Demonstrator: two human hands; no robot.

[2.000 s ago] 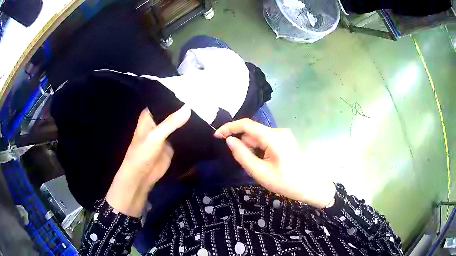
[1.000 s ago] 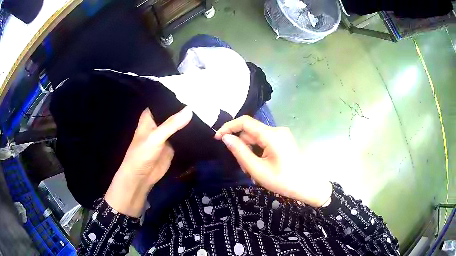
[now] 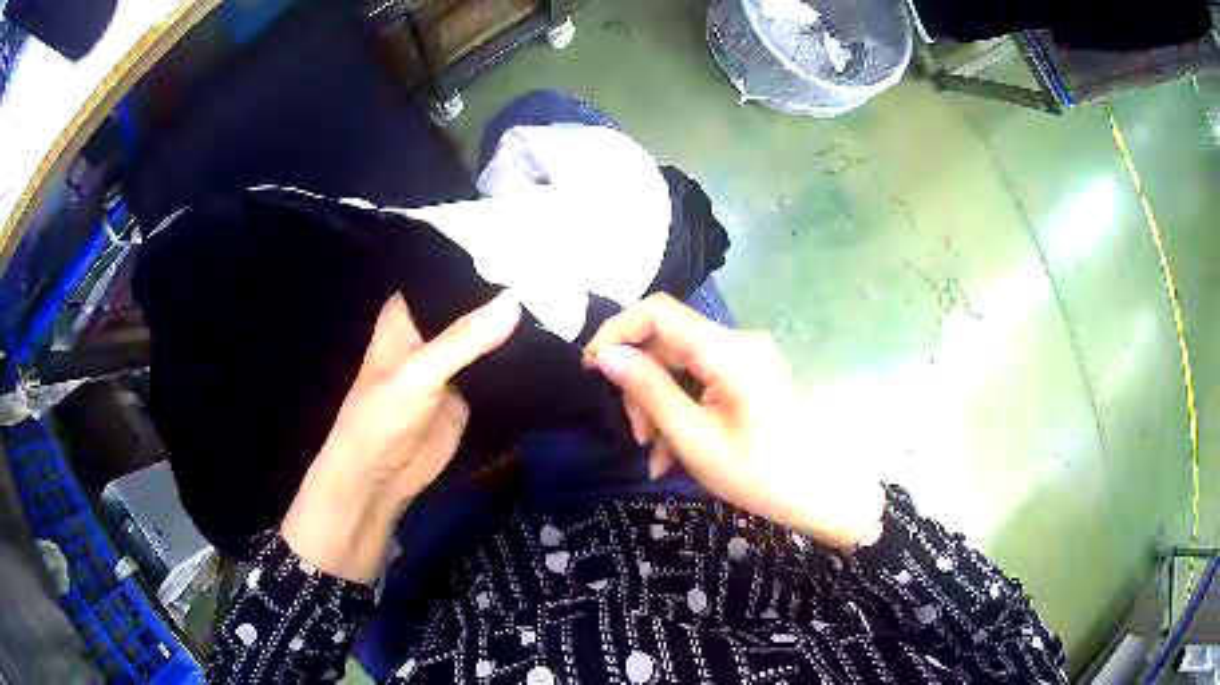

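The black garment (image 3: 254, 361) lies over my lap as a large dark mass. The white lining (image 3: 589, 214) spreads beyond its edge. My left hand (image 3: 401, 402) grips the black cloth, with the thumb on top along the edge by the lining. My right hand (image 3: 709, 402) has thumb and index finger pinched together at the garment's edge, just right of the left thumb. What is between those fingertips is too small to tell. The other right fingers are loosely curled.
A white-topped table with a wooden edge (image 3: 100, 114) is at upper left. Blue plastic crates (image 3: 100, 589) stand at lower left. A clear-lined bin (image 3: 816, 60) stands on the green floor at the top. A metal-framed stand is at upper right.
My right fingertips have shifted slightly at the cloth edge, and the lower right fingers have spread downward. The thin glint at the fingertips is no longer clear. My left hand has hardly moved.
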